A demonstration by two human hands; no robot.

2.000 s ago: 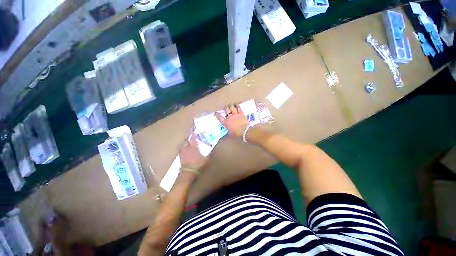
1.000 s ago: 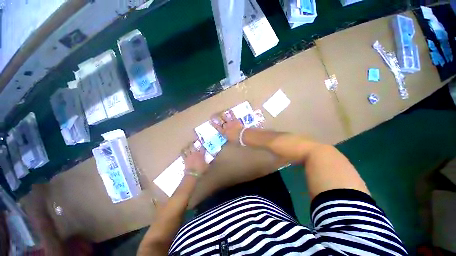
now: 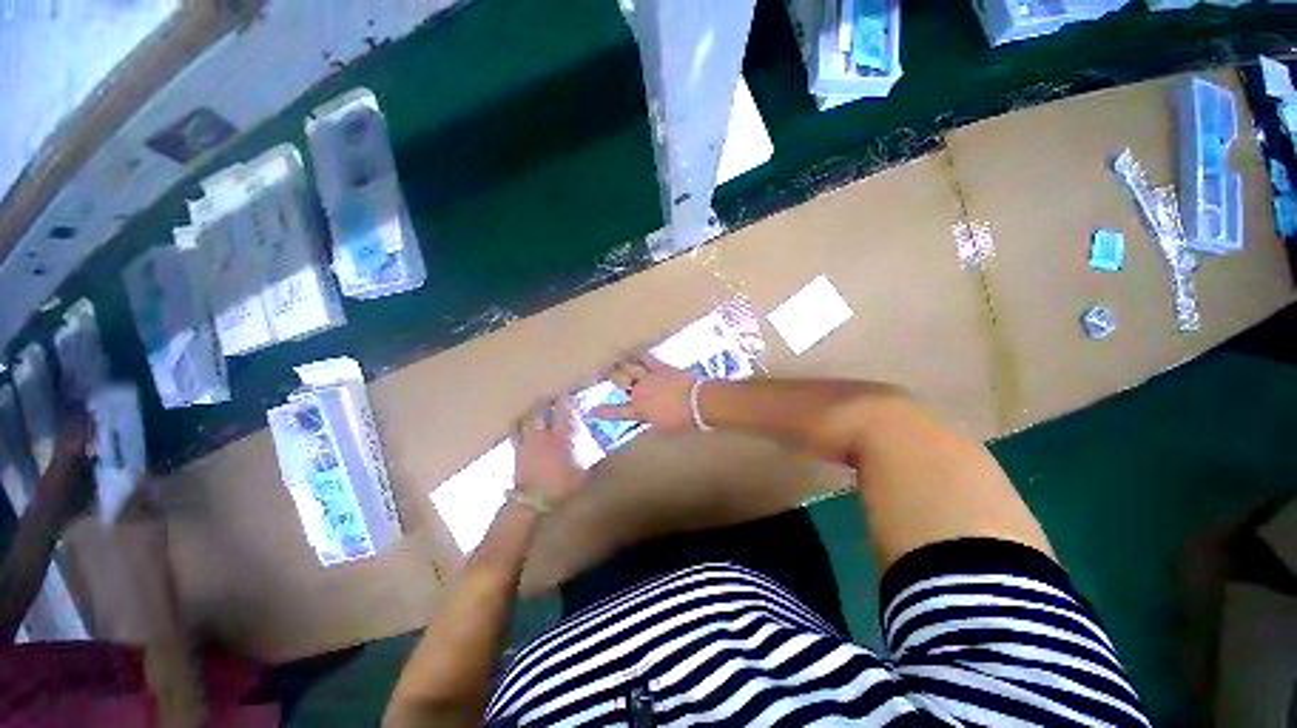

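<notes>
A long white insert card [image 3: 477, 495] lies slantwise on the cardboard in front of me, with a light blue piece [image 3: 613, 425] at its middle and a dark blue patch near its upper right end. My left hand [image 3: 546, 458] presses on the card's lower left part. My right hand [image 3: 659, 394] rests on it by the blue piece, fingers spread to the left. Crumpled clear tape [image 3: 740, 327] shows at the card's upper end. I cannot tell whether the card is one piece or several under my hands.
A stack of filled packs [image 3: 327, 477] stands left. A blank white square [image 3: 811, 316] lies right of the card. Farther right are a blue square [image 3: 1107, 250], a clear strip [image 3: 1159, 235] and a compartment tray [image 3: 1209, 164]. Packs lie on the green belt [image 3: 498, 128]. Another person's hand [image 3: 64, 462] is far left.
The card parts under my hands now lie in a straighter line, and my hands have stayed close together on them. At far left, another person's hand has come up with a pack.
</notes>
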